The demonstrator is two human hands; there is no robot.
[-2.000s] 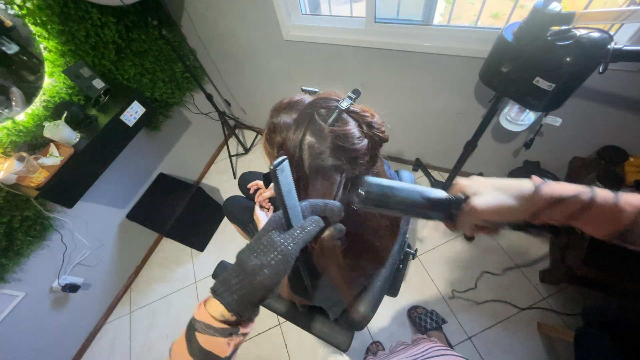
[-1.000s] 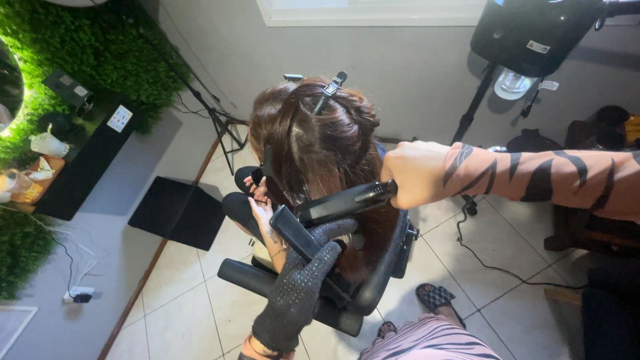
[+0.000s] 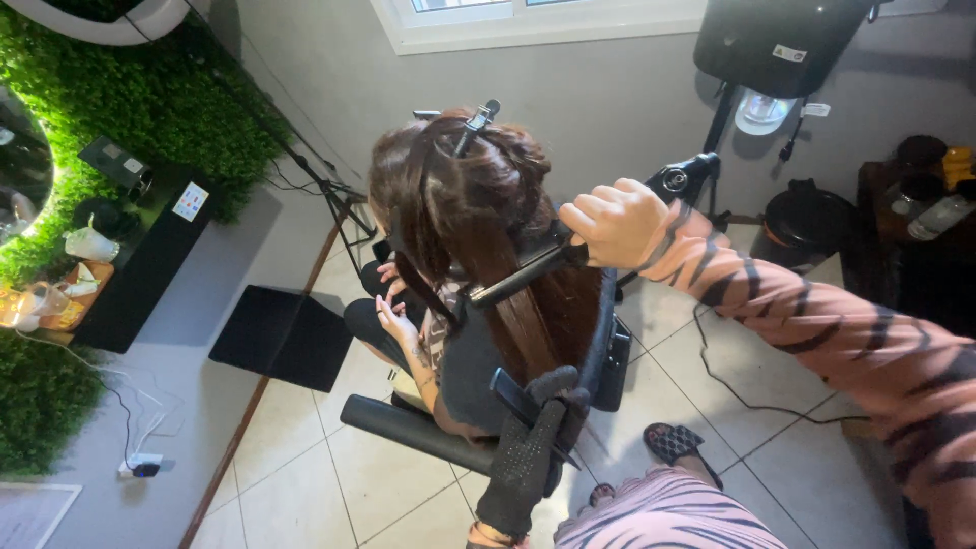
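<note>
My right hand (image 3: 619,223) grips a black hair straightener (image 3: 526,274), its plates across a section of long brown hair (image 3: 488,252) on a seated person. Lower down, my left hand (image 3: 534,435) wears a dark dotted glove. It holds a dark comb (image 3: 512,395) and is at the lower end of the hair section; whether it grips the strands is hard to tell. A metal and black hair clip (image 3: 477,126) sits on top of the head, and another lies behind it. The seated person's hands (image 3: 396,305) rest near their lap.
The salon chair's black armrest (image 3: 415,431) extends left. A hooded black device on a stand (image 3: 778,46) is at upper right. The straightener's cord (image 3: 732,389) runs over the tiled floor. A black shelf (image 3: 145,267) holds a cup and tray; a tripod (image 3: 328,183) stands beyond the person.
My left hand with the comb has moved down and away from the head. The straightener in my right hand now lies across a different hair section, angled up to the right.
</note>
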